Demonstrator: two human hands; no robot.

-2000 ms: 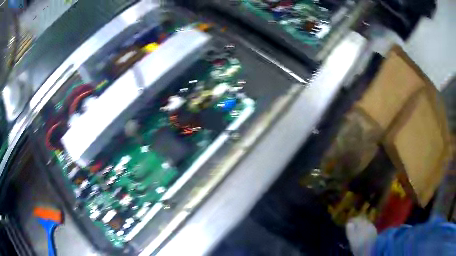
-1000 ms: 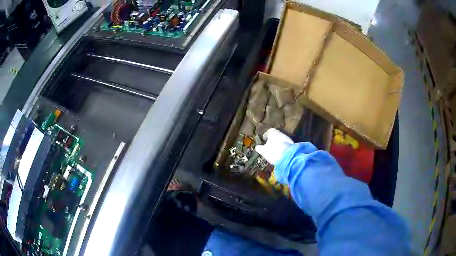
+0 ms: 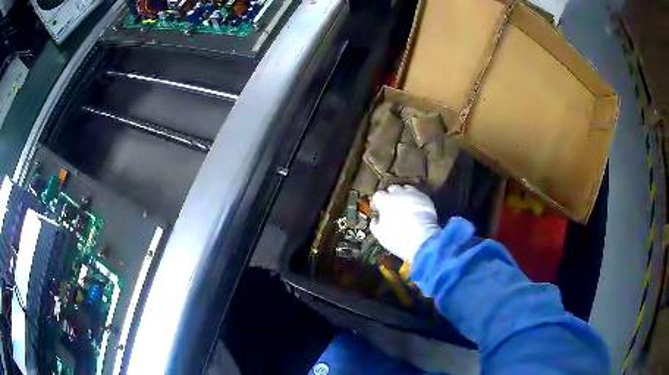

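My right hand (image 3: 405,220), in a white glove with a blue sleeve, is inside the open cardboard box (image 3: 532,110), over a pile of small silvery metal clips (image 3: 351,236). Its fingers are curled down and their tips are hidden, so I cannot tell whether it holds a piece. Grey-brown pads (image 3: 403,150) are piled at the box's far end. Yellow strips (image 3: 396,282) lie at the near end, partly under my wrist. My left hand is out of the picture.
Green circuit boards stand on the conveyor at the lower left (image 3: 81,293) and top (image 3: 194,18). The metal rail (image 3: 213,176) runs between conveyor and box. A black bin (image 3: 345,311) surrounds the box. A red sheet (image 3: 529,242) with yellow pieces lies to the right.
The view has shifted slightly since a second ago, after turning from the boards to the box. My right hand stays over the metal clips, with its fingers more curled.
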